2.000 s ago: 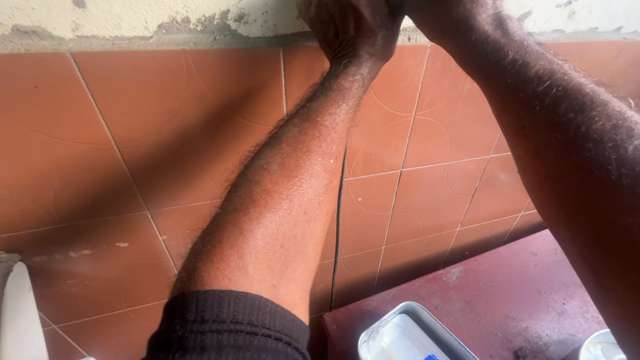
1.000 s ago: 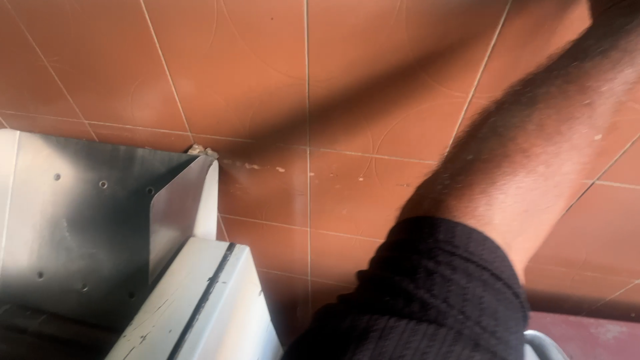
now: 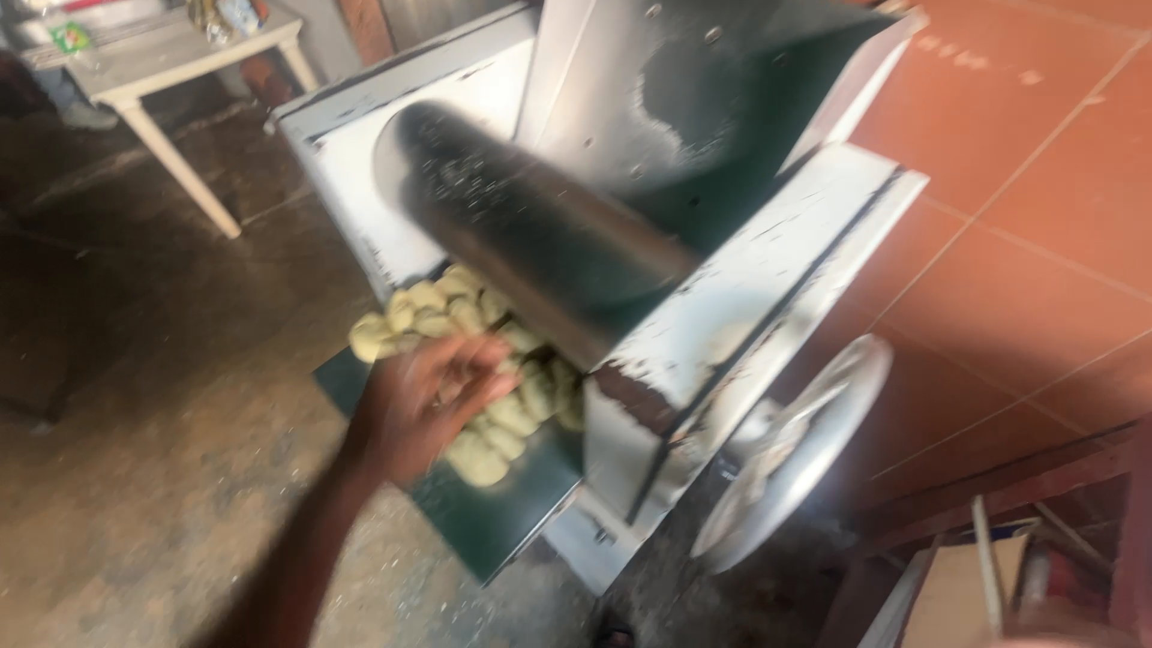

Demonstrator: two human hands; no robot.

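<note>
My left hand (image 3: 445, 396) reaches in from the lower left, blurred, with its fingers bent and apart over pale dough pieces (image 3: 508, 414). No piece shows gripped in it; whether the fingertips touch the dough is unclear. The pieces lie in close rows on a dark green metal tray (image 3: 504, 522) at the front of a white dough roller machine (image 3: 765, 234). Just behind them slants a large metal roller (image 3: 549, 225). A blurred skin-coloured patch at the bottom right edge may be my right hand (image 3: 1062, 630); its fingers cannot be made out.
A metal handwheel (image 3: 796, 454) stands out from the machine's right side, near the orange tiled wall (image 3: 1035, 225). A sloped metal plate (image 3: 666, 90) rises behind the roller. At lower right, a reddish frame (image 3: 999, 486) surrounds cardboard (image 3: 963, 585). A light table (image 3: 180, 67) holding items stands upper left.
The view has swung far left and down, from the tiled wall to the machine. My left hand, earlier up at the wall's ledge, is now over the dough pieces.
</note>
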